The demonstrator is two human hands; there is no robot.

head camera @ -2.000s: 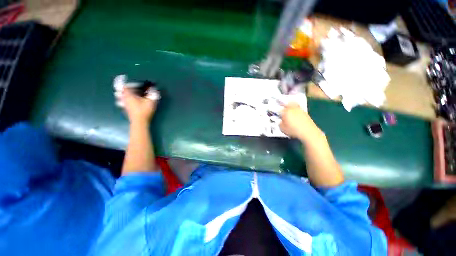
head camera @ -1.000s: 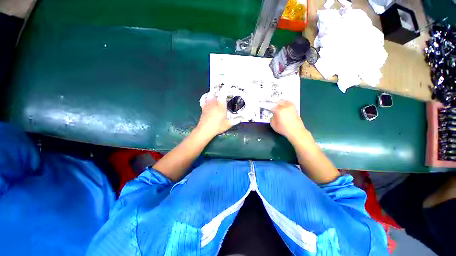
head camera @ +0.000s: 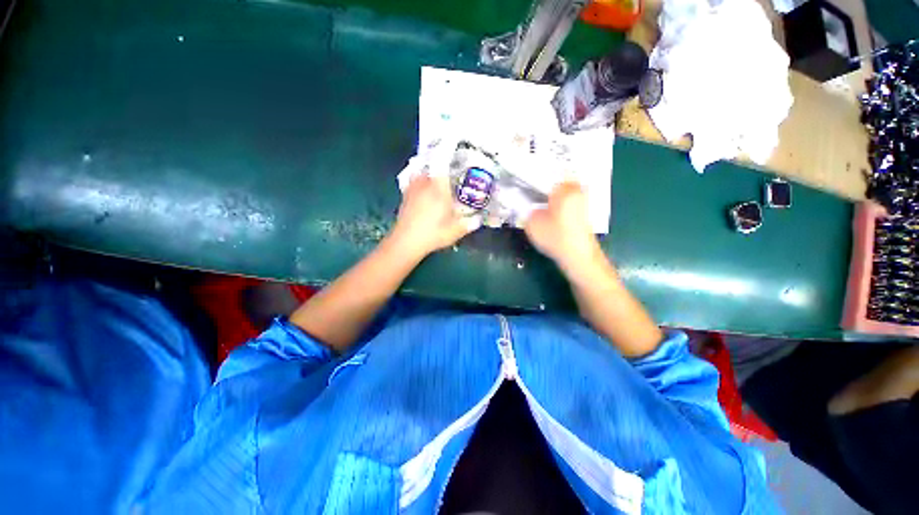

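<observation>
A smartwatch unit [head camera: 476, 188] with a silvery rim and a lit purple-blue face is held at the fingertips of my left hand [head camera: 429, 213], over the white work sheet [head camera: 484, 96]. White coverings or cloth show at those fingers. My right hand [head camera: 560, 219] is at the sheet's lower right, with a white wiping cloth [head camera: 522, 204] at its fingertips; the cloth is hard to tell from the sheet. A grey-clear solvent bottle [head camera: 595, 91] with a dark cap is at the sheet's upper right corner.
Two watch units [head camera: 746, 216] lie right on the green bench [head camera: 252, 151]. A wipe pile [head camera: 720, 80] and black box [head camera: 821, 40] are on cardboard. A metal post [head camera: 544, 35] slants behind the sheet. A red-pink tray [head camera: 859, 272] is far right. People sit on both sides.
My left hand came in from the far left to the sheet. The watch face, dark a second ago, now shows lit. My right hand has moved slightly left, nearer the watch.
</observation>
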